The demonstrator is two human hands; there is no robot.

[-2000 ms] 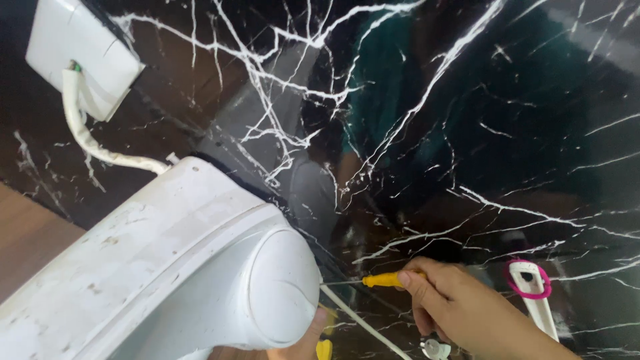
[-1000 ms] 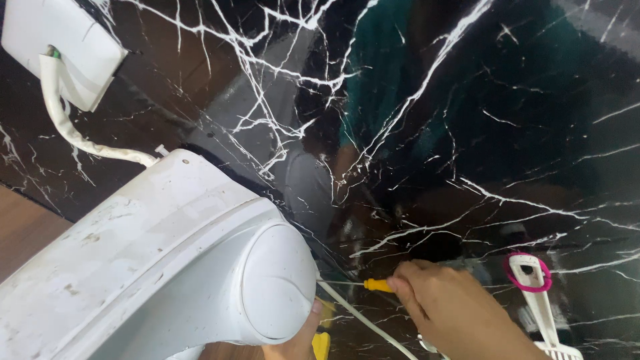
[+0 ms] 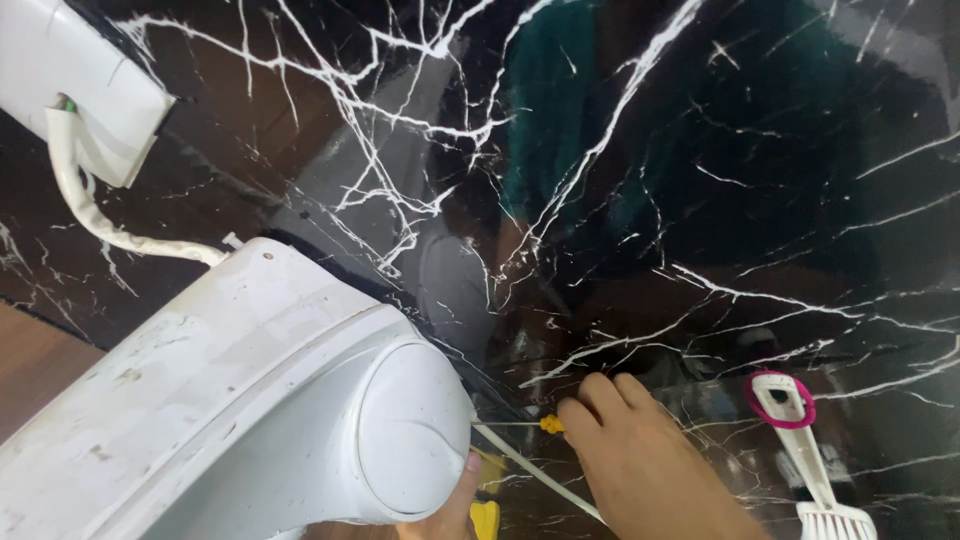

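A white plastic appliance housing (image 3: 180, 360) with a rounded end cap (image 3: 412, 427) fills the lower left, its surface scuffed and marked. My right hand (image 3: 637, 457) is closed around the yellow handle of a screwdriver (image 3: 553, 424), whose thin metal shaft points left and meets the edge of the cap. My left hand (image 3: 446, 510) is at the bottom, against the underside of the cap, with most of its fingers hidden behind the housing. A pale cable (image 3: 536, 471) runs from beside the screwdriver tip down to the right, passing behind my right hand.
Glossy black marble (image 3: 750, 195) with white veins lies behind everything and shows reflections. A white wall plate (image 3: 97, 82) at upper left feeds a sheathed cable (image 3: 90, 214) to the housing. A white brush (image 3: 806, 457) with a pink band lies at lower right, and a yellow object (image 3: 485, 519) is beside my left hand.
My right hand has stayed at the screwdriver, but its fingers are now wrapped further over the handle, with less yellow showing. The view has shifted slightly.
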